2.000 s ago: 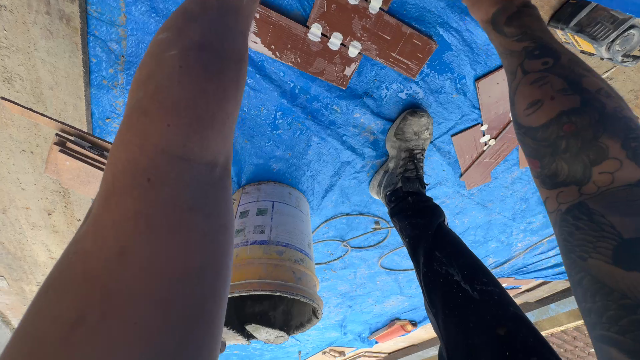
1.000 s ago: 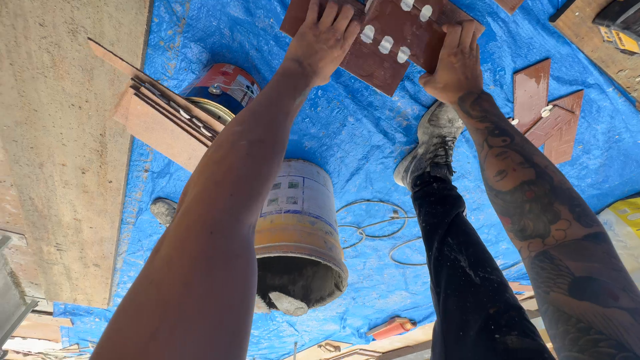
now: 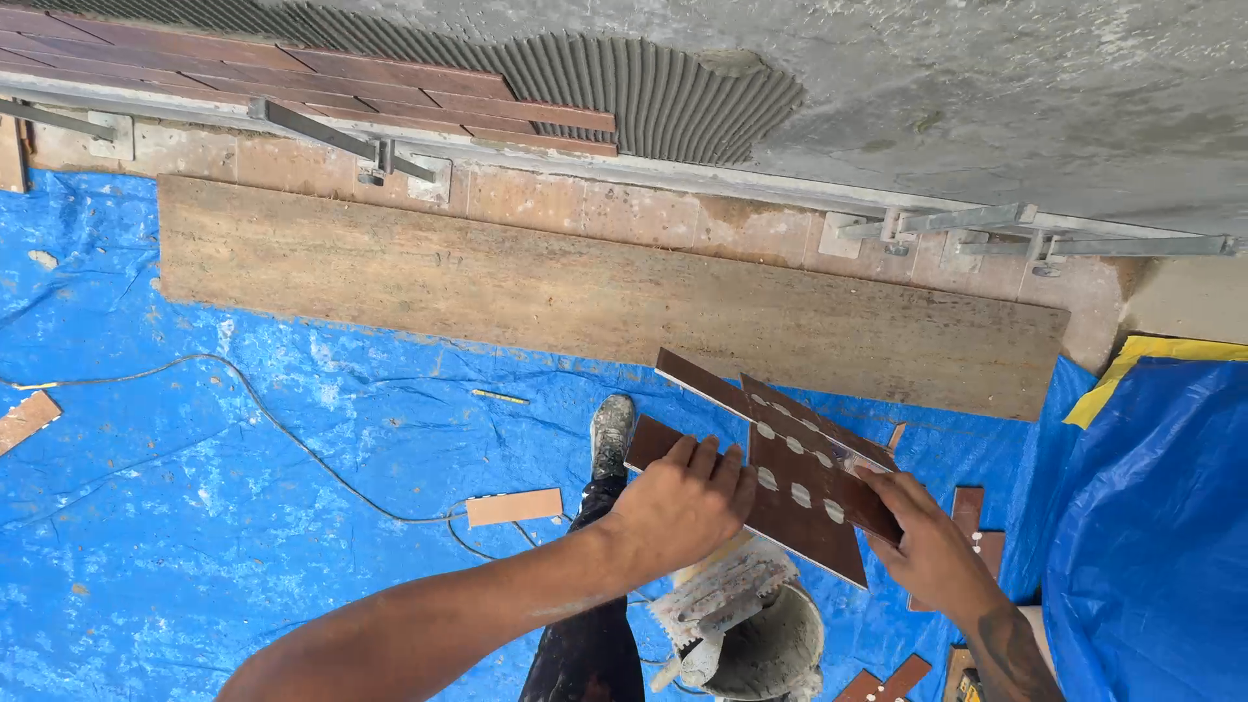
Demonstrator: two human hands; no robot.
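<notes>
My left hand [image 3: 687, 497] grips the left end of a sheet of brown tiles [image 3: 795, 487], joined by pale dabs across their seams. Its fingers lie over the top tile edge, and the thumb is hidden. My right hand [image 3: 902, 526] holds the right end of the same sheet, thumb below and fingers behind the edge. The sheet hangs in the air, tilted, above a bucket [image 3: 775, 634] with grey mortar. A notched trowel [image 3: 726, 595] smeared with mortar rests at the bucket's mouth. Ahead, rows of brown tiles [image 3: 390, 78] are on the wall beside combed grey adhesive [image 3: 673, 97].
A long board [image 3: 604, 283] lies along the wall's foot. Metal brackets [image 3: 322, 132] jut out there. Blue sheeting [image 3: 244, 468] covers the floor, crossed by a cable [image 3: 283, 429]. A loose tile [image 3: 514, 507] lies left of my foot. More joined tiles [image 3: 978, 536] lie at right.
Both hands have lifted the joined tiles from low over the blue sheeting. The view has swung up to the wall. The trowel now shows at the bucket.
</notes>
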